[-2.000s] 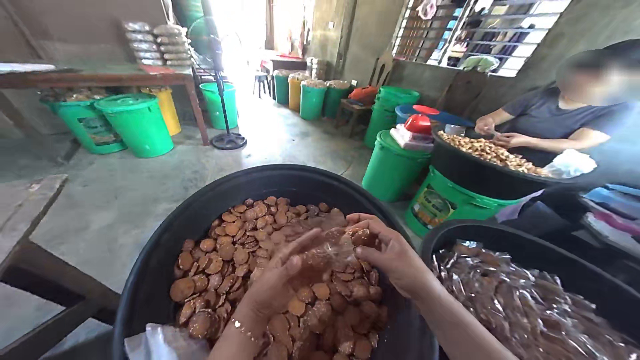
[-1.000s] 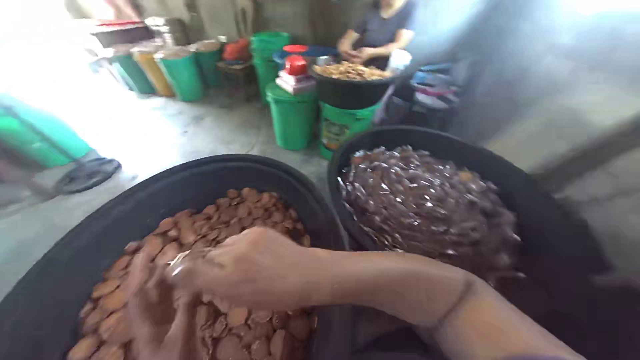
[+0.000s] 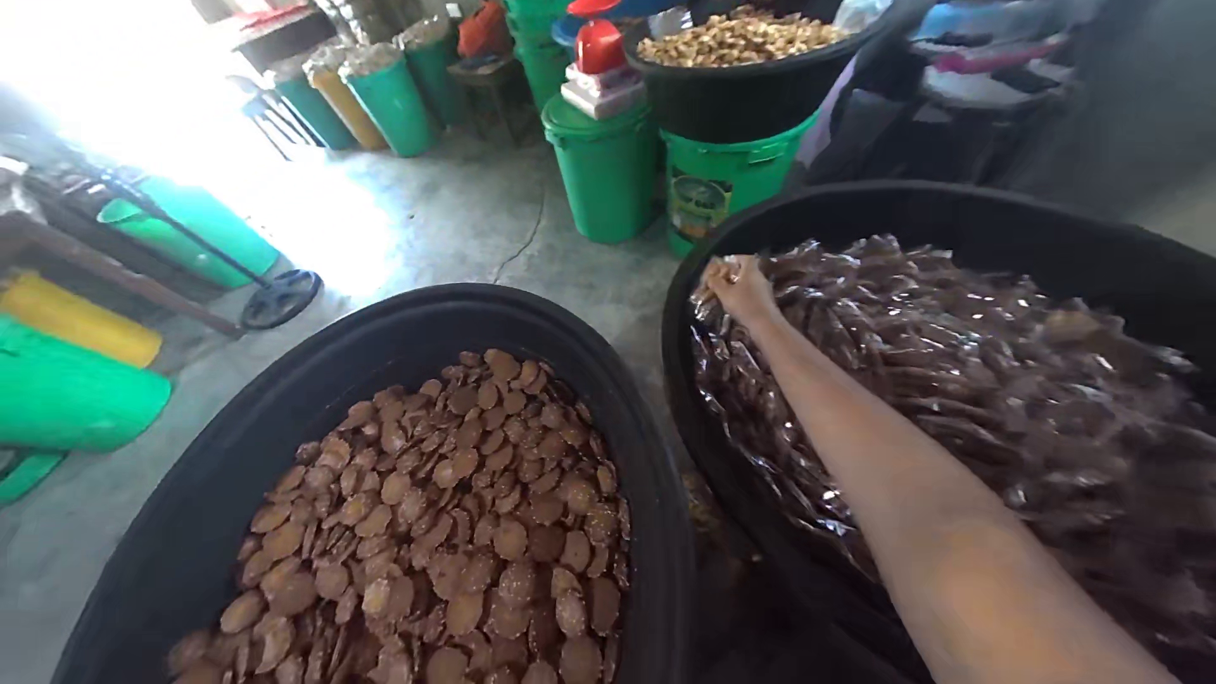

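Note:
My right hand point(image 3: 739, 285) reaches to the far left edge of the right black tub point(image 3: 959, 195), its fingers around a clear plastic packet point(image 3: 714, 275) of brown pieces. Many filled clear packets point(image 3: 912, 332) lie heaped in that tub below my forearm. To the left stands another black tub point(image 3: 446, 309), holding a heap of loose round brown discs point(image 3: 456, 503), some with pale specks. My left hand is out of the frame.
Beyond the tubs, a red weighing scale point(image 3: 600, 57) sits on a lidded green bucket point(image 3: 603, 171). Beside it a black basin point(image 3: 731, 95) of light brown pieces rests on a green bucket point(image 3: 750, 176). A fan base point(image 3: 281, 298) and a yellow bucket point(image 3: 81, 318) are at left.
My right hand has moved from over the discs to the packets in the right tub. Both hands were over the discs before; my left has left the view. The view has swung right.

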